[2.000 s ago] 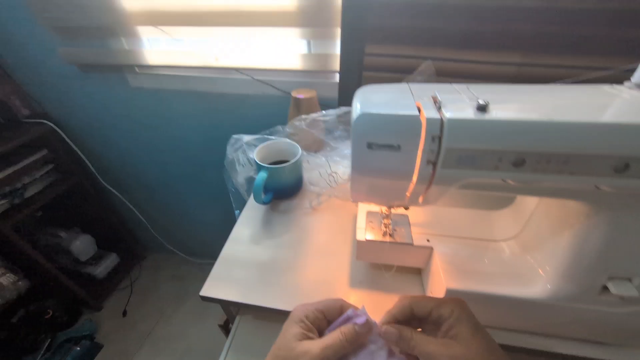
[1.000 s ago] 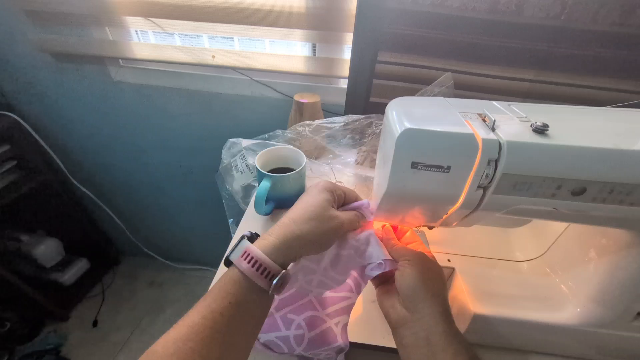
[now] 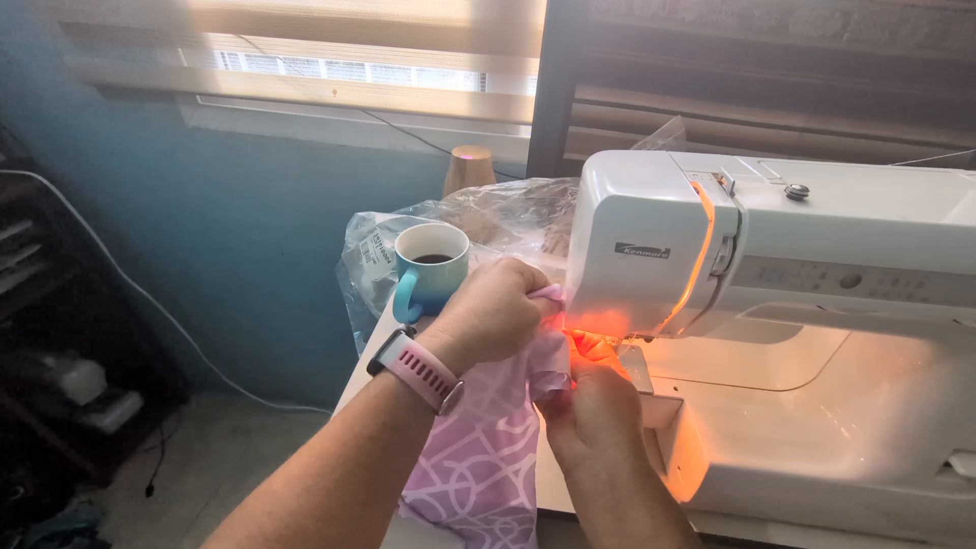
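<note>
A pink fabric piece with white curved lines [image 3: 488, 457] hangs from my two hands, at the left end of a white Kenmore sewing machine [image 3: 640, 244]. My left hand [image 3: 499, 309], with a watch on a pink band [image 3: 419, 370] at the wrist, pinches the upper edge of the cloth. Close beside it, my right hand [image 3: 598, 389] grips the cloth just below and left of the machine's head. Orange light from the machine falls on my right fingertips. The needle area is largely hidden behind that hand.
A blue and white mug with dark liquid [image 3: 432, 263] stands just beyond my left hand. Crumpled clear plastic [image 3: 503, 206] lies behind it, near a tan cone-shaped object [image 3: 469, 169]. A white cable [image 3: 152, 293] runs down the left wall beside a dark shelf [image 3: 76, 366].
Two seconds ago both hands were at the bottom of the view, in front of the machine; they are now up beside its head, with the cloth hanging down. The last second shows little movement.
</note>
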